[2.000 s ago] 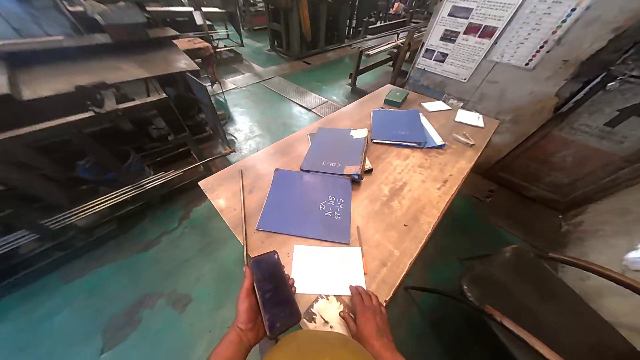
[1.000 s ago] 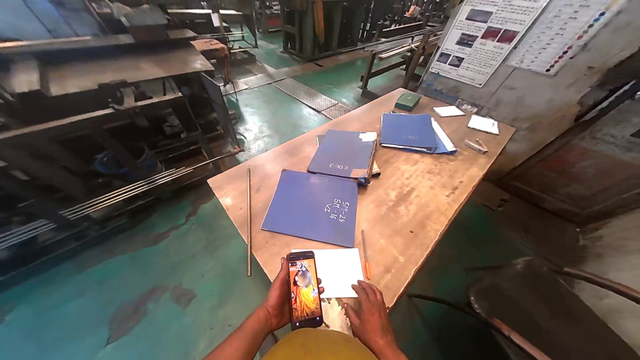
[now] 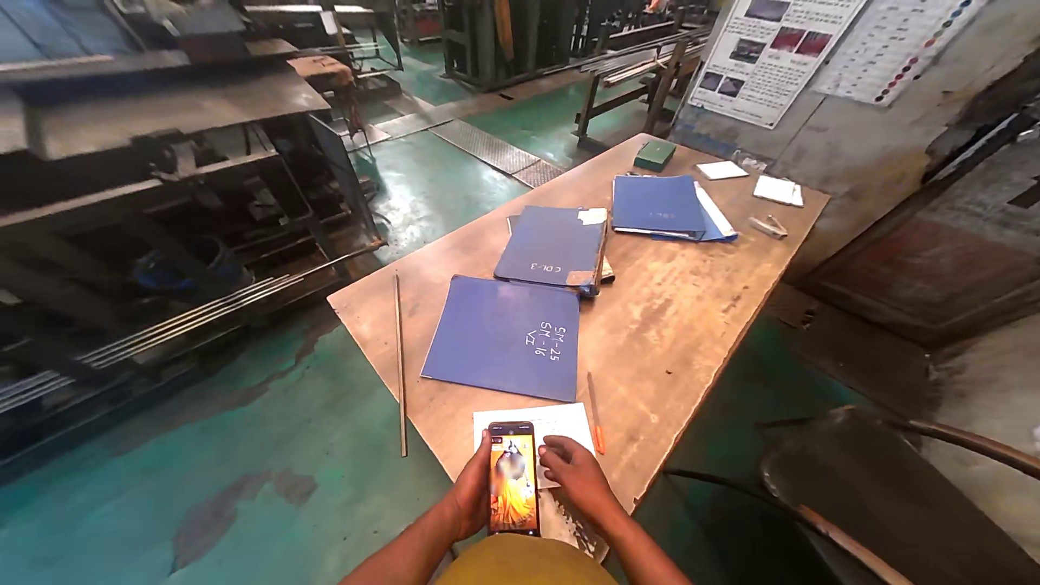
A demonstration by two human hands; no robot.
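A smartphone (image 3: pixel 513 479) with a lit screen is gripped upright in my left hand (image 3: pixel 473 487). My right hand (image 3: pixel 575 471) is just right of the phone, fingers loosely bent, holding nothing that I can see. Under and behind both lies a white paper sheet (image 3: pixel 569 418), partly covered by the phone and hands. An orange pen (image 3: pixel 599 435) rests at its right edge. Beyond the sheet is a large blue folder (image 3: pixel 496 333) with handwriting, then a worn blue file (image 3: pixel 552 244) and further blue files (image 3: pixel 658 203).
The wooden table (image 3: pixel 666 325) also carries a thin rod (image 3: pixel 400 366) along its left edge, and a green box (image 3: pixel 654 154) and white pads (image 3: pixel 777 191) at the far end. A dark chair (image 3: pixel 877 496) stands at right; metal racks (image 3: pixel 187 179) are at left.
The phone screen was dark two seconds ago and is lit now. My right hand has come up from the sheet's lower right area to beside the phone.
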